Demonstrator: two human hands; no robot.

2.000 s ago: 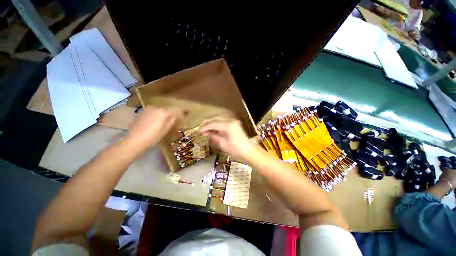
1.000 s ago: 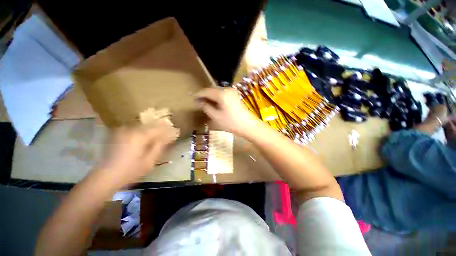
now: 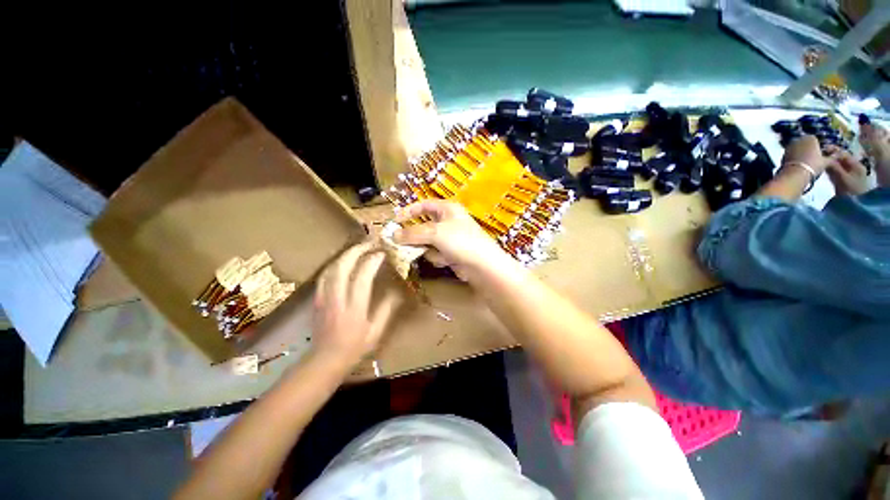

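Note:
My right hand (image 3: 444,234) pinches a beige-backed flexible printed circuit sheet (image 3: 402,256) by its upper edge, with thin brown strips hanging below. My left hand (image 3: 351,305) is against the sheet's left side, fingers pointing up; whether its fingertips grip it cannot be told. The cardboard tray (image 3: 185,200) is left of my hands. Separated beige-and-brown pieces (image 3: 256,288) lie overlapping in its lower part. A fanned stack of orange sheets (image 3: 488,181) lies behind and right of my right hand. One loose small piece (image 3: 246,363) lies in front of the tray.
A large dark carton (image 3: 363,98) stands behind the tray. White paper sheets (image 3: 39,244) lie at the left. Black plastic housings (image 3: 625,156) are heaped beyond the orange stack. A person in denim works at the right, above a pink-red stool (image 3: 688,422). Small pale bits (image 3: 639,252) lie on the bench.
The beige-backed sheet that lay on the bench is now up in my right hand. My left hand has moved from the tray to the sheet. The camera view has shifted to the right.

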